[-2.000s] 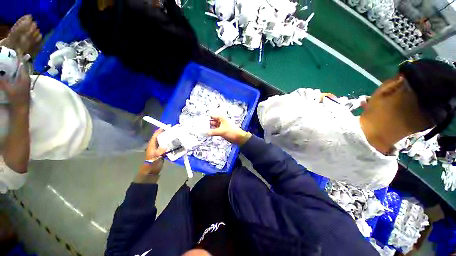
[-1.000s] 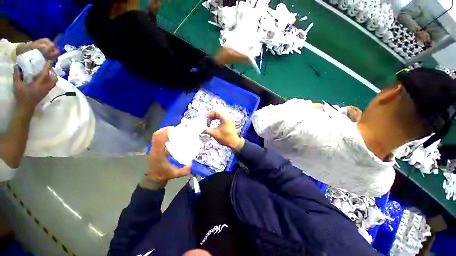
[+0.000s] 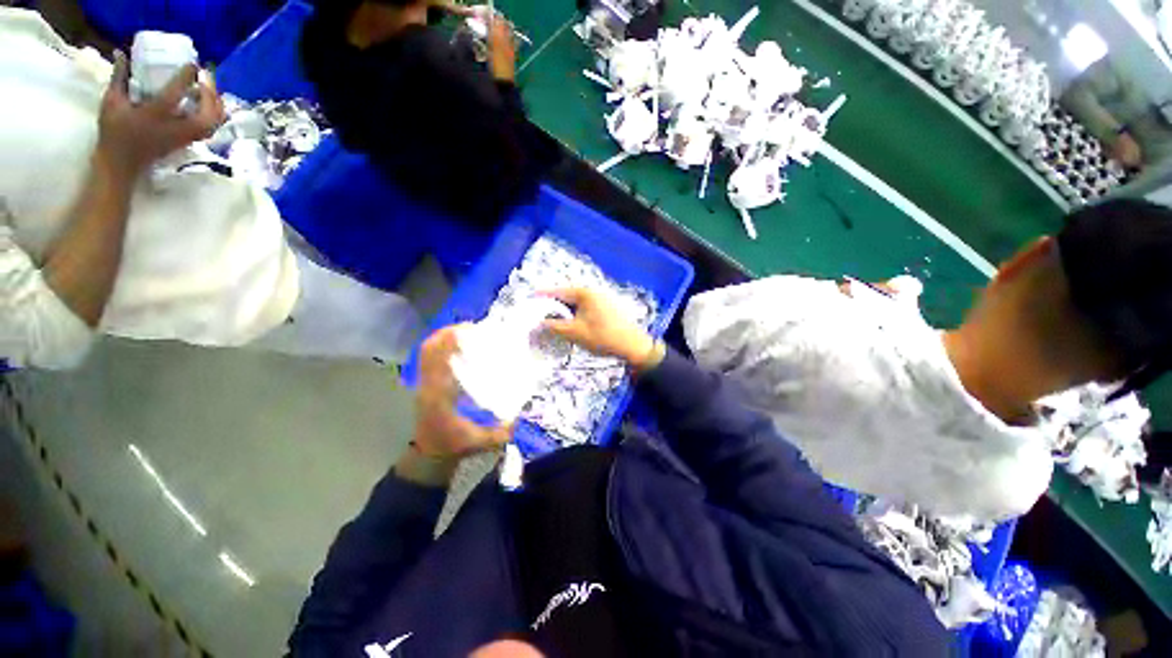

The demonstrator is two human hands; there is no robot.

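My left hand point(image 3: 450, 401) holds a white camera housing point(image 3: 504, 363) from its left side and below, over the front blue crate point(image 3: 662, 266). A white antenna point(image 3: 513, 468) projects below the housing near my lap. My right hand point(image 3: 596, 327) is at the housing's upper right edge, fingers bent against it. Whether a small part is between its fingers is too blurred to tell. Small pale parts point(image 3: 573, 395) lie heaped in the crate under both hands. The housing's details are washed out.
A heap of white camera bodies point(image 3: 720, 97) lies on the green bench point(image 3: 848, 238). A worker in white point(image 3: 861, 373) is close on my right. A dark sleeve point(image 3: 418, 129) reaches across ahead. Another worker at left holds a white camera point(image 3: 163, 62). More crates stand at lower right.
The housing was turned in my left hand and its antennas now point differently. My right hand stays at its edge. The neighbour's dark-sleeved arm has drawn back from the bench heap, where a body now lies nearer.
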